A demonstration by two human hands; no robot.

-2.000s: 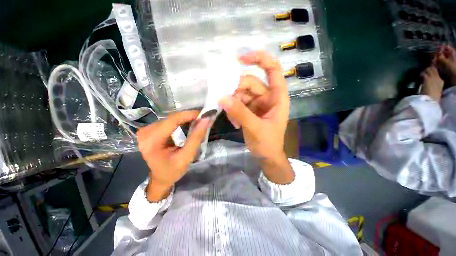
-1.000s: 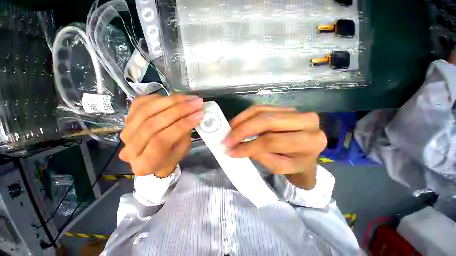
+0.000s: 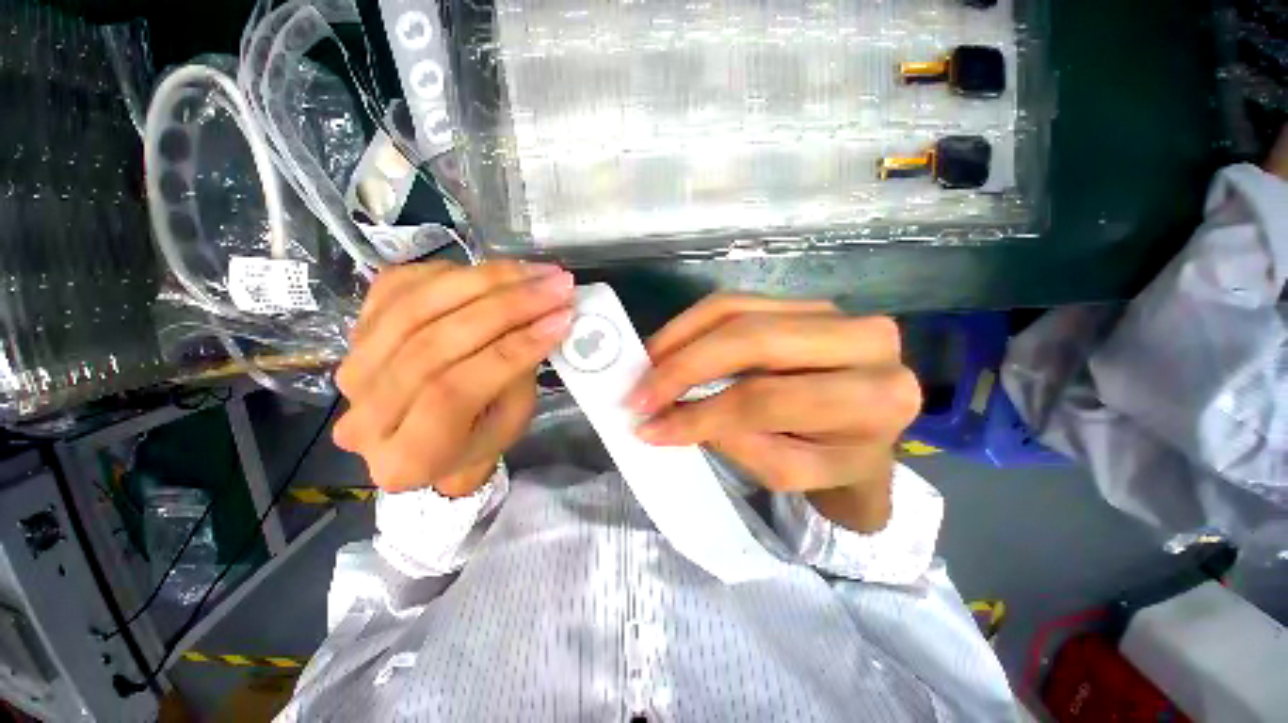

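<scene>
A white pad strip point(image 3: 653, 473) slants down to the right between my hands, above my lap. A round outline with a pale mark shows near its upper end. My left hand point(image 3: 455, 370) pinches the strip's upper left edge with thumb and fingers. My right hand point(image 3: 781, 396) pinches its right edge a little lower. Whether anything small is hidden behind the fingers I cannot tell.
A clear blister tray point(image 3: 706, 134) lies beyond my hands, with black modules point(image 3: 961, 161) and gold tails along its right. Coiled strips in a clear bag point(image 3: 212, 198) and stacked clear trays point(image 3: 71, 254) lie left. Another person's sleeve point(image 3: 1158, 353) is at right.
Two seconds ago my hands were nearer the tray, with a dark disc at my left fingertips. Now they hold the strip lower and flatter; over the last second they barely moved.
</scene>
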